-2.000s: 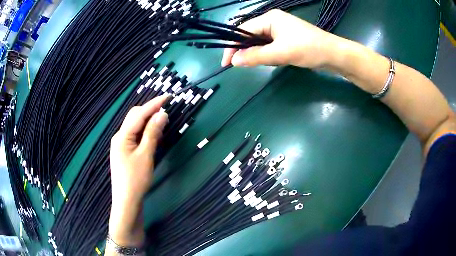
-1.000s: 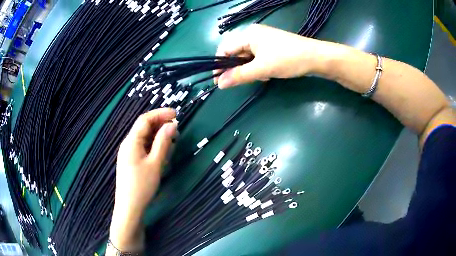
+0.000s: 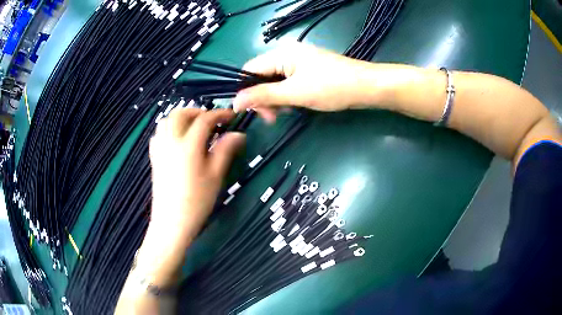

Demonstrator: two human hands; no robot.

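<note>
My right hand [image 3: 286,80] holds a small bunch of loose black strands [image 3: 212,80], their dark ends pointing left over the cable bundles. My left hand [image 3: 191,154] is blurred, its fingers close to my right fingertips above the near black cables [image 3: 117,203]. Whether its fingers grip a cable is hard to tell. White end pieces [image 3: 256,161] show on cables just right of my left hand. A fan of black leads [image 3: 237,246] with white end pieces and ring terminals [image 3: 333,193] lies in front, untouched.
A broad bundle of black cables [image 3: 80,104] with white-marked ends lies at the left on the green table [image 3: 407,184]. More black strands [image 3: 370,31] lie at the top. Blue bins [image 3: 18,27] stand at the far left edge. Yellow floor line at upper right.
My right hand has moved down and left with the bunch of strands. My left hand has moved up and right, close to it. Another white-marked end shows beside my left hand.
</note>
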